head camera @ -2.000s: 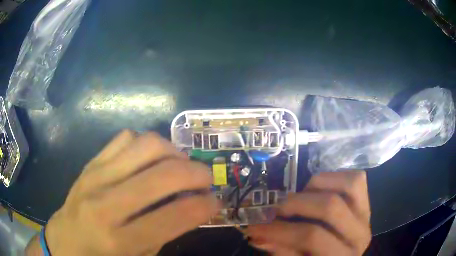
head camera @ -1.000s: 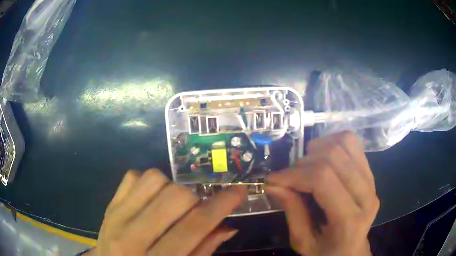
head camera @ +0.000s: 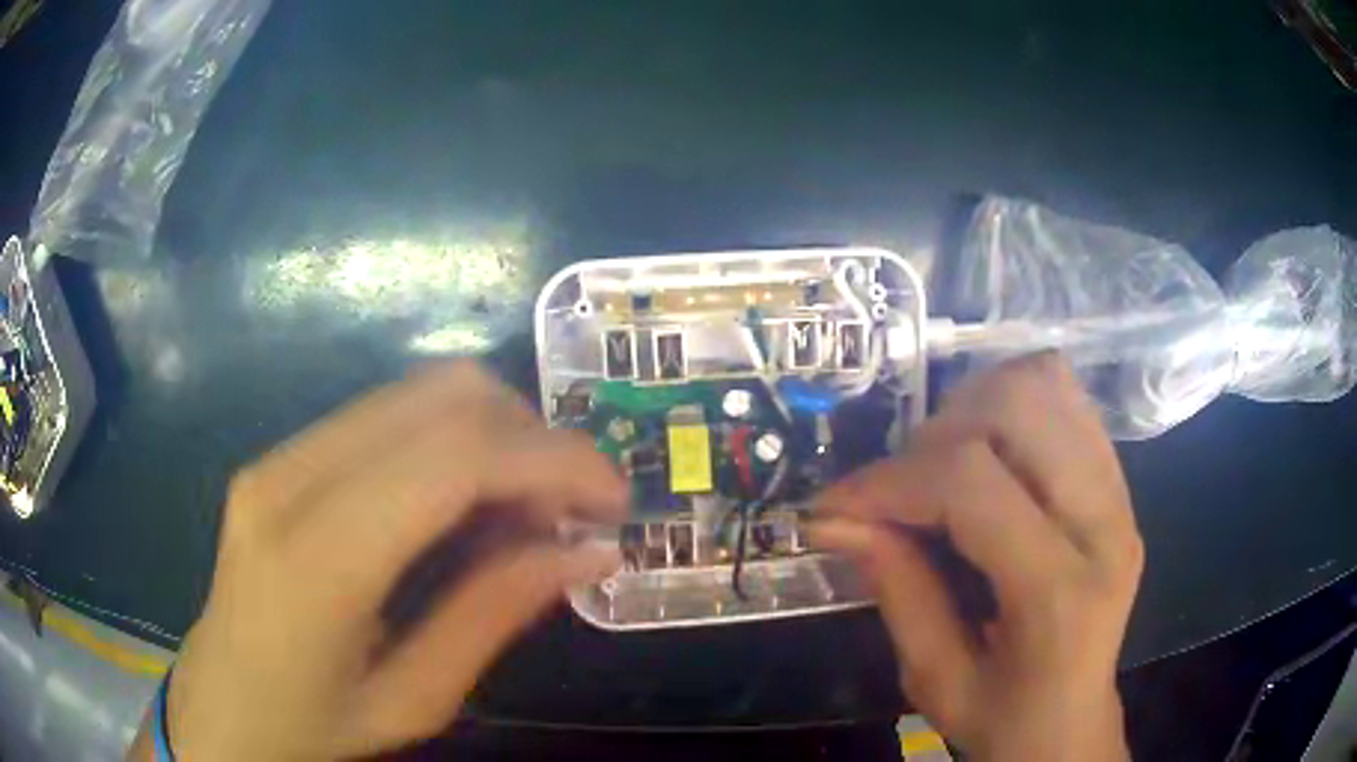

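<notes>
The white power strip housing (head camera: 729, 603) lies open in front of me, with its green circuit board (head camera: 640, 399), yellow transformer (head camera: 689, 457) and blue component (head camera: 811, 398) showing. Black lead wires (head camera: 741, 551) hang over the lower slots. A brass strip (head camera: 714, 299) lies along the top edge. My left hand (head camera: 402, 521) is blurred at the housing's lower left, thumb and fingers close together. My right hand (head camera: 997, 521) has its fingertips over the lower right slots. Whether either hand grips a small part cannot be told.
The white power cord (head camera: 975, 337) leaves the housing's right side into a clear plastic bag (head camera: 1146, 290). Another clear bag (head camera: 142, 119) lies at the upper left, above another open unit (head camera: 33, 380) at the left edge. Both lie on the dark green worktop (head camera: 595, 119).
The housing has shifted slightly right and up. My left hand has moved left, away from my right hand. The thin gold strip between my fingers a second ago no longer shows clearly.
</notes>
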